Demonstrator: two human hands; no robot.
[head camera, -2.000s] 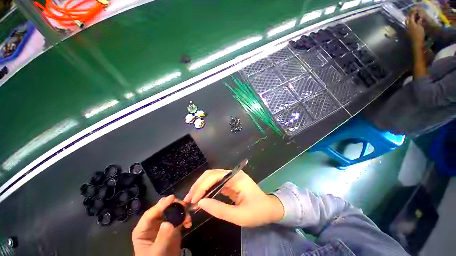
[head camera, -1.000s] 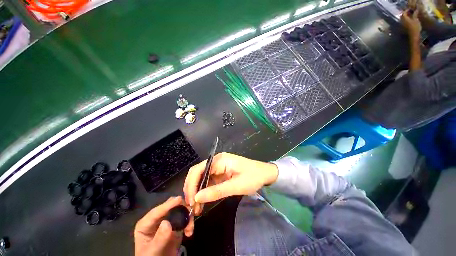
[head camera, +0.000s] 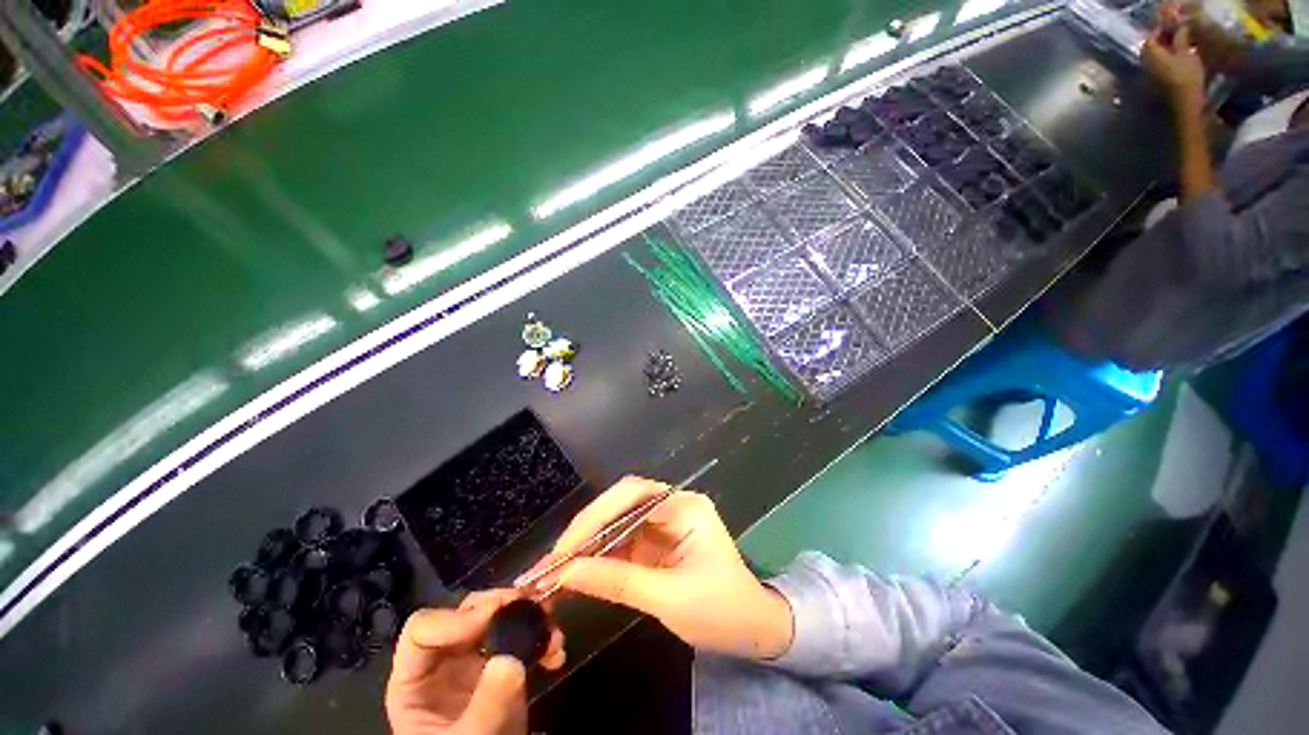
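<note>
My left hand (head camera: 457, 666) holds a round black watch case (head camera: 518, 632) between thumb and fingers at the bottom centre. My right hand (head camera: 672, 567) holds thin tweezers (head camera: 617, 531), their tips at the upper edge of the case. Whether the tips grip a small part cannot be told. A shallow black parts tray (head camera: 491, 495) with tiny black bits lies beyond my left hand. A heap of open black rings (head camera: 319, 586) lies left of the tray.
Small round modules (head camera: 547, 356), a dark pile of tiny parts (head camera: 662, 373), green strands (head camera: 714, 319) and a clear blister tray (head camera: 818, 273) lie beyond. A green conveyor belt (head camera: 574, 86) carries a small black piece. A blue stool (head camera: 1026, 402) and a seated person are at right.
The tweezers have tilted from steep to a flatter slant, their tips now at the case's upper edge. The small black piece on the belt has moved left.
</note>
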